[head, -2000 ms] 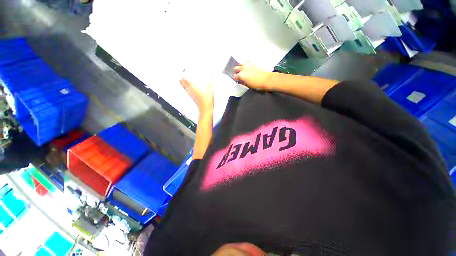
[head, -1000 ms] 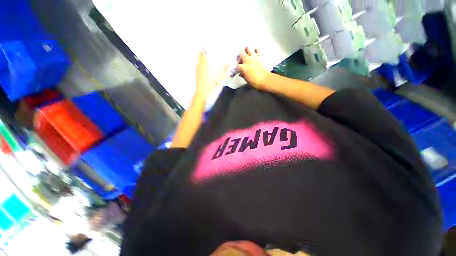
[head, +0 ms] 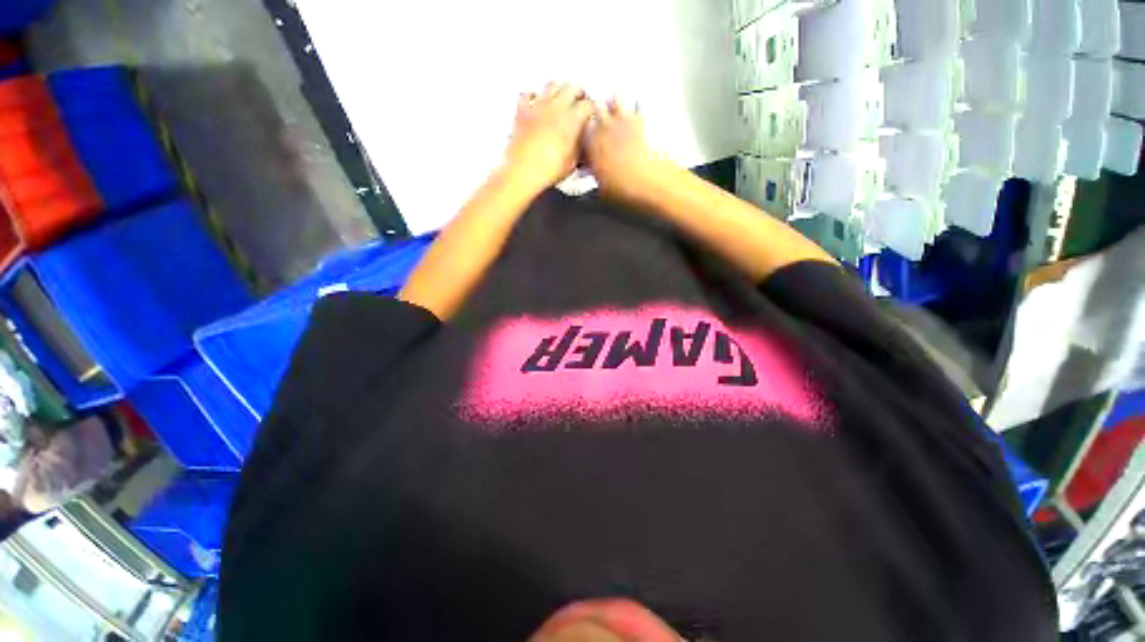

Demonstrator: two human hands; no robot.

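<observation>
My left hand [head: 549, 132] and my right hand [head: 617, 141] are close together over the white worktable [head: 427, 94], near my body. Their fingertips almost touch. A small white piece [head: 579, 182] shows between and just below them, held by both hands. The fingers hide most of it, and its shape cannot be told.
Rows of small white-and-green cartons [head: 771, 113] with raised pale flaps [head: 907, 151] stand at the right. Blue totes [head: 145, 282] and a red-orange tote [head: 44, 163] are at the left; an open blue tote [head: 301, 307] is beside my body. A pale sheet [head: 1074, 326] hangs at the right.
My hands have come together; before, they were apart, with a grey flat piece at my right hand that no longer shows. The view has turned, bringing more cartons into sight.
</observation>
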